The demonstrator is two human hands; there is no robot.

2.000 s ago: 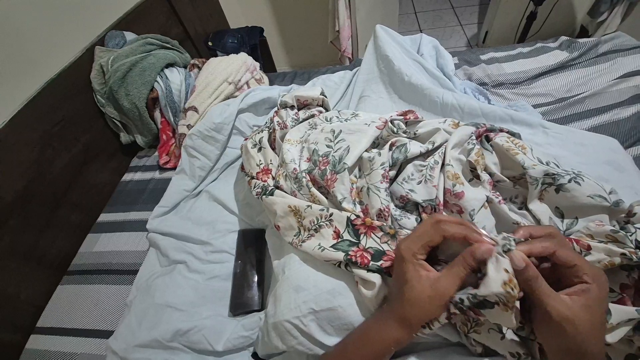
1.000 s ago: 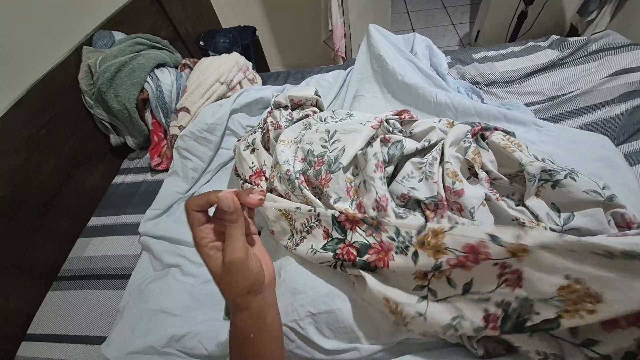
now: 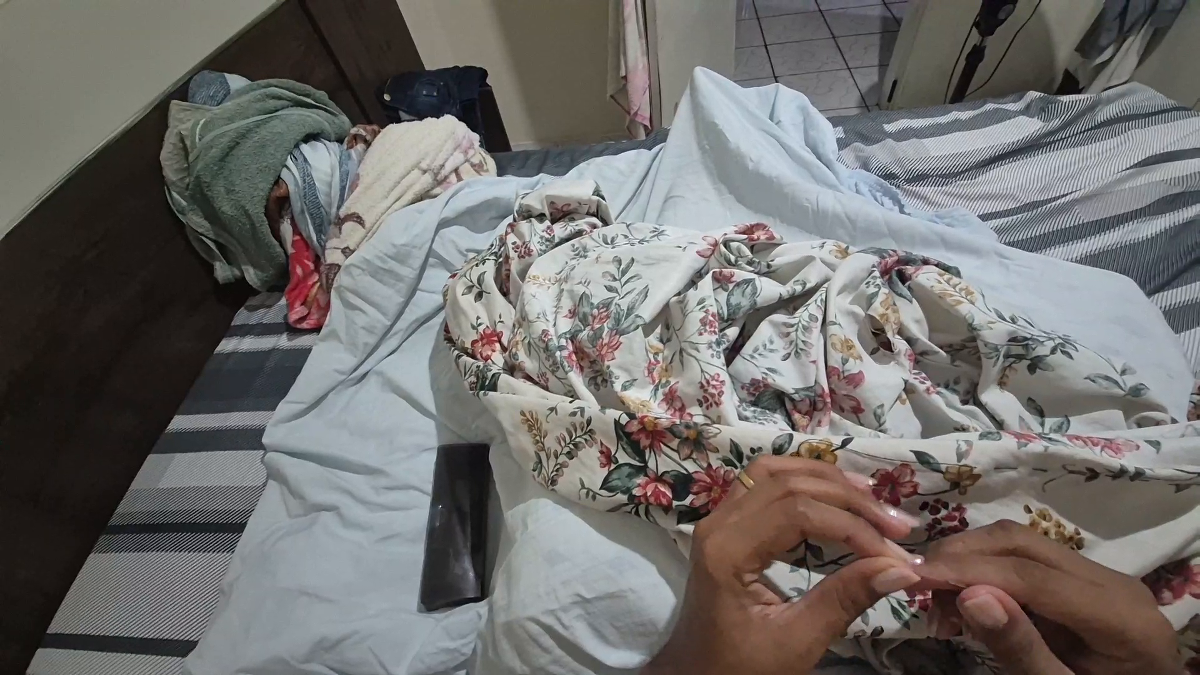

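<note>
A white fabric with a print of red and yellow flowers and green leaves (image 3: 647, 328) lies bunched over a light blue sheet (image 3: 366, 469). Over its near edge at the lower right, my left hand (image 3: 797, 553), with a ring on one finger, has thumb and index fingertips pinched together. Those fingertips meet the fingers of my right hand (image 3: 1050, 591). Whether something thin, such as a thread or needle, is between them is too small to tell. The right thumb is bent close to its fingers, above the floral fabric.
A dark, shiny flat case or box (image 3: 456, 525) rests on the sheet at left. Towels and blankets (image 3: 253, 159) are piled against the dark headboard (image 3: 84, 375). Striped bedding (image 3: 1050, 178) shows at the right and left. Behind the bed, a dark garment (image 3: 436, 92) hangs over something.
My left hand was raised alone at the left of the floral fabric one second ago; it has moved right to meet my right hand, which has come back into view. The dark case shows again.
</note>
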